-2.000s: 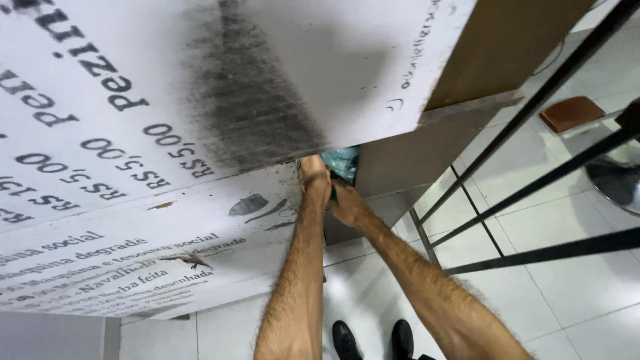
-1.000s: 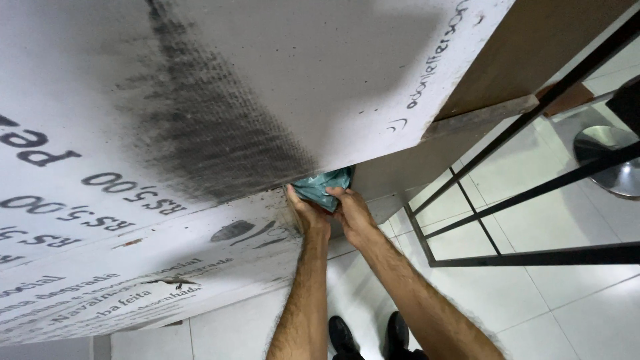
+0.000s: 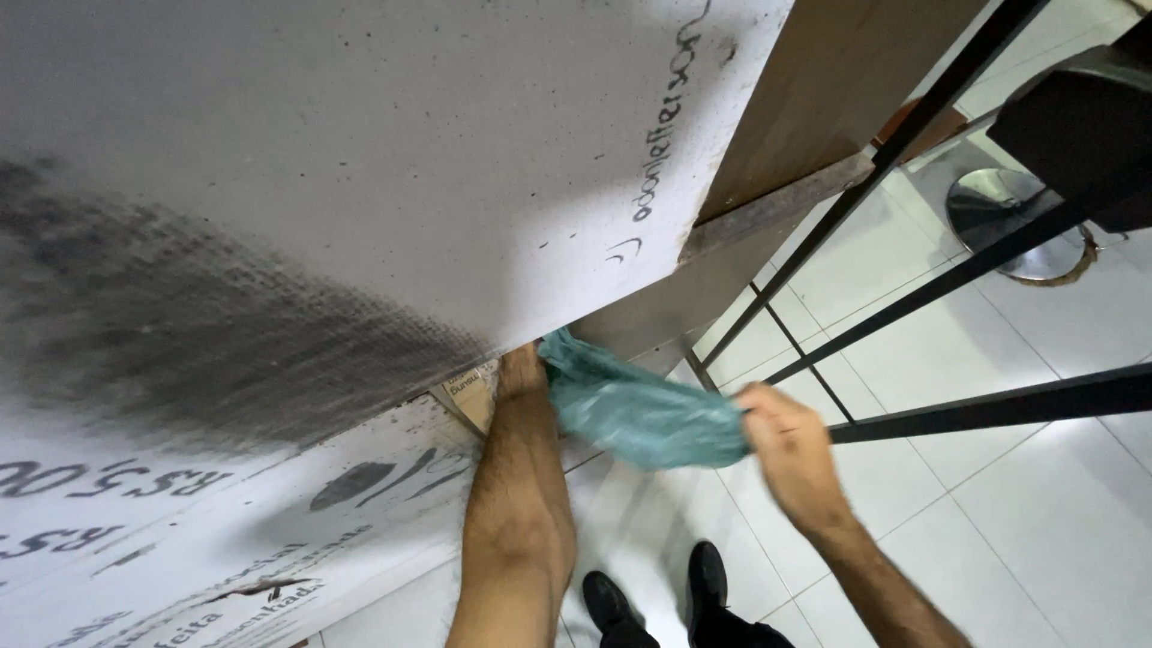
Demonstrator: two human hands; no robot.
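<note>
A green plastic bag (image 3: 648, 418) stretches between the opening in a white printed panel (image 3: 432, 162) and my right hand (image 3: 792, 445), whose fingers pinch its right end. The bag's middle is blurred. My left hand (image 3: 519, 360) reaches into the opening beside the bag's left end. Only the wrist and the base of that hand show; the fingers are hidden behind the panel edge, so what they touch cannot be told. A cardboard piece (image 3: 468, 393) with print is visible inside the opening, left of my left wrist.
Black metal bars (image 3: 972, 405) run across the right side. Beyond them stands a chair with a round chrome base (image 3: 1017, 225) on the white tiled floor (image 3: 882, 531). My black shoes (image 3: 708, 576) are below my hands. The lower panel has a torn spot (image 3: 261, 589).
My right hand has moved right, away from my left, drawing out the green bag that both hands held close to the opening. My left hand has gone deeper into the opening.
</note>
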